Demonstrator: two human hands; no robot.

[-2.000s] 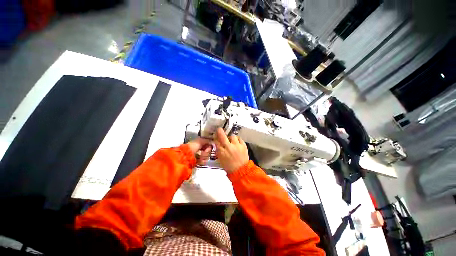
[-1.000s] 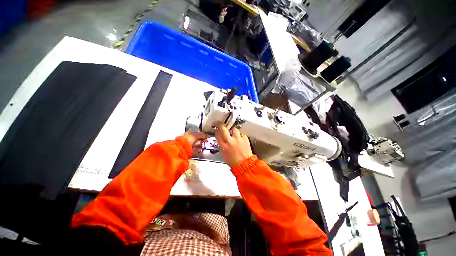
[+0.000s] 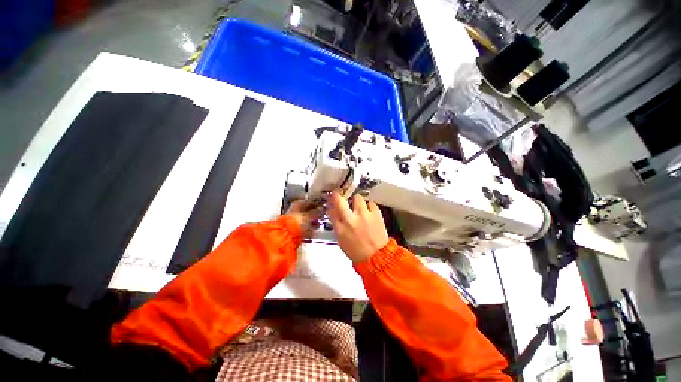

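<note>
The cream-white sewing machine [image 3: 448,205] stands in front of me. My left hand [image 3: 305,216] is at the needle area, left of the needle bar, with bent fingers. My right hand [image 3: 359,226] is just under the machine head, its fingertips close to those of my left hand. What the fingertips touch is too small to tell; no fabric shows in them. A narrow black fabric strip [image 3: 218,183] lies on the table left of the machine. A wide stack of black pieces [image 3: 101,179] lies further left.
The white table [image 3: 142,262] bears the machine and fabric. A blue crate [image 3: 299,71] is behind it. Black thread cones [image 3: 510,61] stand at the back right. A second white table [image 3: 523,287] at the right holds a dark, thin tool [image 3: 543,337]. Black fabric [image 3: 556,168] hangs behind the machine.
The view has shifted, so the machine sits further right in the picture. Both hands stay at the needle area, with small finger movements. The strip and stack have not moved on the table.
</note>
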